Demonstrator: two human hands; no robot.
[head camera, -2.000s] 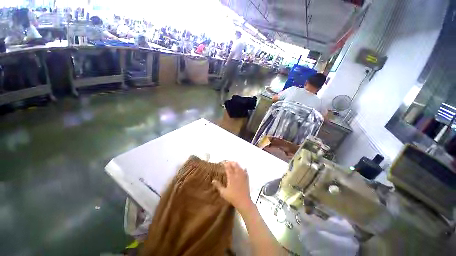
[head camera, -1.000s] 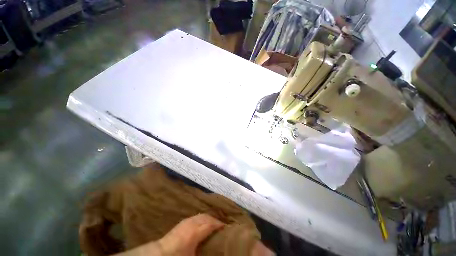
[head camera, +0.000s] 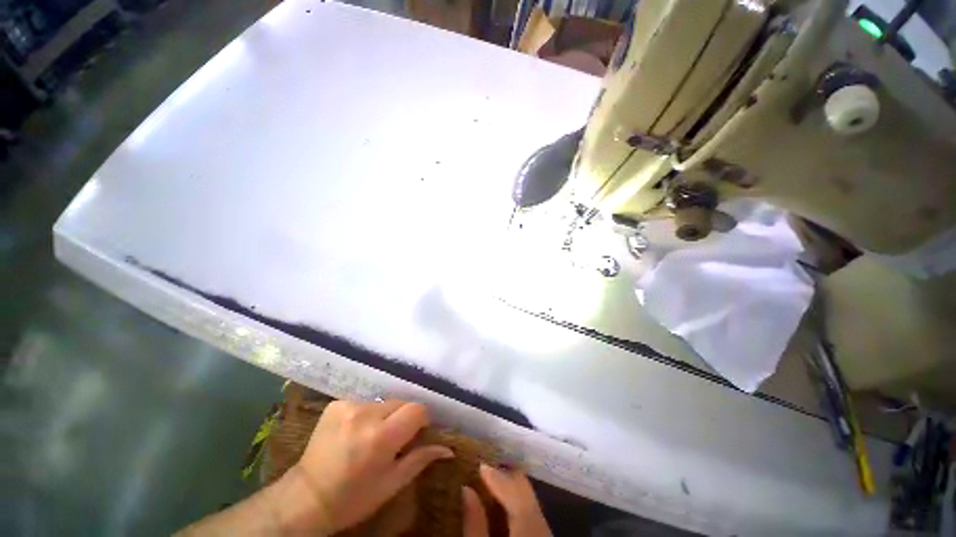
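The brown ribbed trousers (head camera: 435, 501) are bunched below the front edge of the white machine table, at the bottom of the view. My left hand (head camera: 362, 456) is closed on the cloth, with thumb and fingers near the table edge. My right hand (head camera: 508, 503) is partly cut off by the bottom edge of the view; its thumb and fingers hold the cloth just to the right. Most of the trousers is hidden by my hands or out of view.
The cream sewing machine (head camera: 713, 115) stands on the white table (head camera: 314, 189) at the right. A crumpled white piece (head camera: 734, 299) lies by its needle area. A yellow stick (head camera: 863, 462) and dark metal tool (head camera: 828, 388) lie right, near small tools (head camera: 922, 467).
The trousers have gone from the tabletop to below its front edge. Both hands are now together on the cloth. The view has tilted down and come closer to the table.
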